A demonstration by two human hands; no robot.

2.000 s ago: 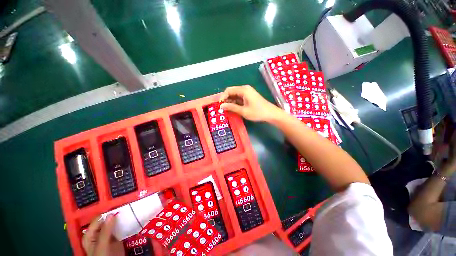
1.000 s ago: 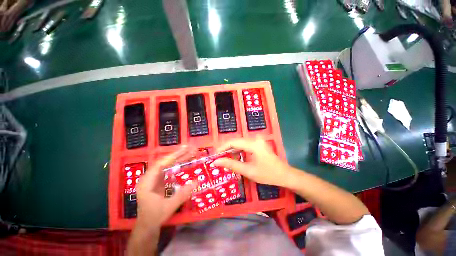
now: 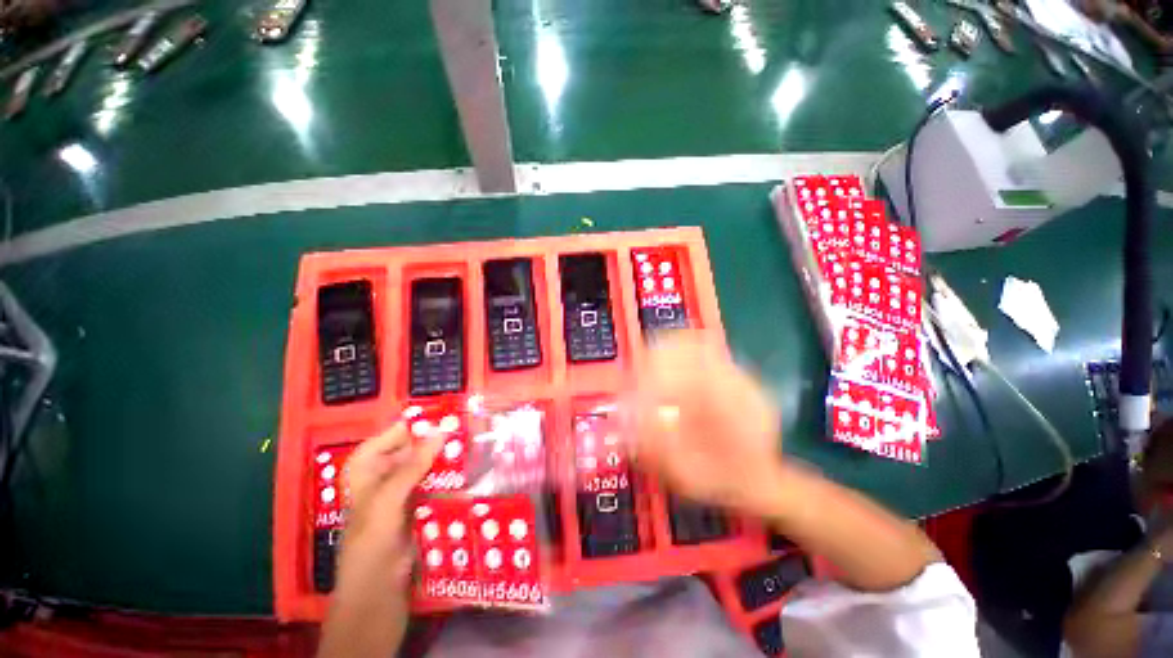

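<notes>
The orange-red phone tray (image 3: 291, 424) holds black keypad phones in two rows. In the top row, four phones have dark screens (image 3: 512, 312) and the right-end phone has a red label (image 3: 655, 276). In the bottom row, red shows on the left-end phone (image 3: 331, 482) and the fourth phone (image 3: 606, 450). My left hand (image 3: 380, 495) is shut on the left edge of a film sheet (image 3: 476, 553), above the bottom row; a paler, shiny patch shows at its upper right. My right hand (image 3: 710, 418) is blurred over the bottom row's right end; its fingertips are unclear.
A stack of red film sheets (image 3: 864, 302) lies right of the tray. Beyond it are a white machine (image 3: 967, 180), a black hose (image 3: 1137, 257), cables and a white scrap (image 3: 1028, 312). A post (image 3: 476, 97) stands behind the tray. More phones (image 3: 773, 581) lie low at right.
Over the last second, my right hand has left the film sheet and moved right. The sheet in my left hand now lies flatter to view. Earlier, my right hand was at the top right phone's label.
</notes>
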